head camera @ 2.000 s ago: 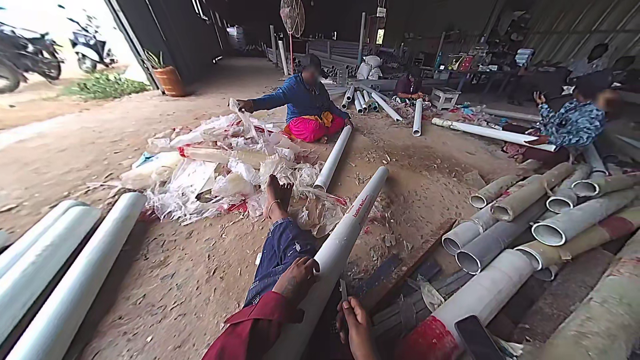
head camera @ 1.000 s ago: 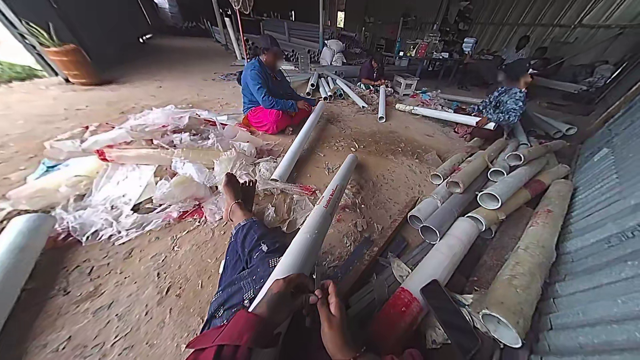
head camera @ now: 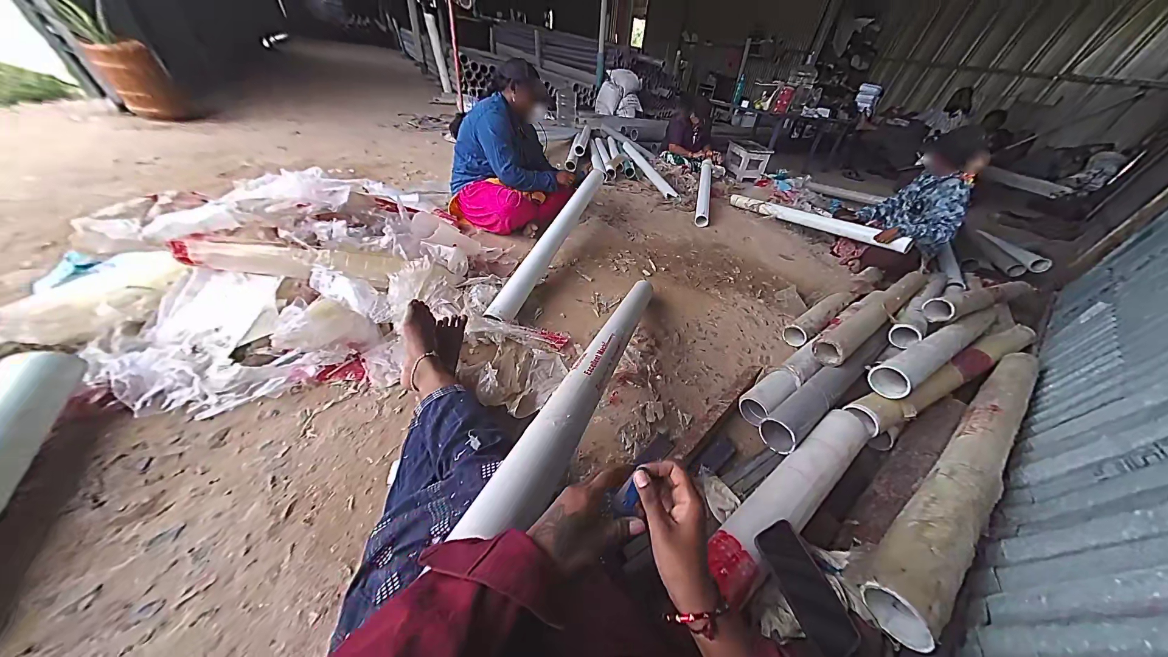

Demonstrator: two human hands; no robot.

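A long white plastic pipe (head camera: 547, 438) with red printing rests along my outstretched leg, its narrow-looking far end pointing away over the dirt floor. My left hand (head camera: 584, 518), beside the pipe at its right, has its fingers closed around a small dark blue object (head camera: 630, 495). The thumb and forefinger of my right hand (head camera: 673, 511) pinch at the same object, close against the left hand. What exactly the object is cannot be told. A red beaded bracelet is on my right wrist. My maroon sleeve hides the near end of the pipe.
Stacked pipes (head camera: 821, 456) and a dark phone (head camera: 803, 584) lie at my right, near a corrugated metal sheet (head camera: 1086, 456). Crumpled plastic film (head camera: 228, 301) covers ground at left. Another pipe (head camera: 547, 246) lies ahead. Several people sit farther back, one in a blue jacket (head camera: 506, 141).
My left hand has left the pipe's surface, where it lay two seconds ago, and come together with my right. The blade-like tool seen earlier in my right hand is not plainly visible. The view has swung right.
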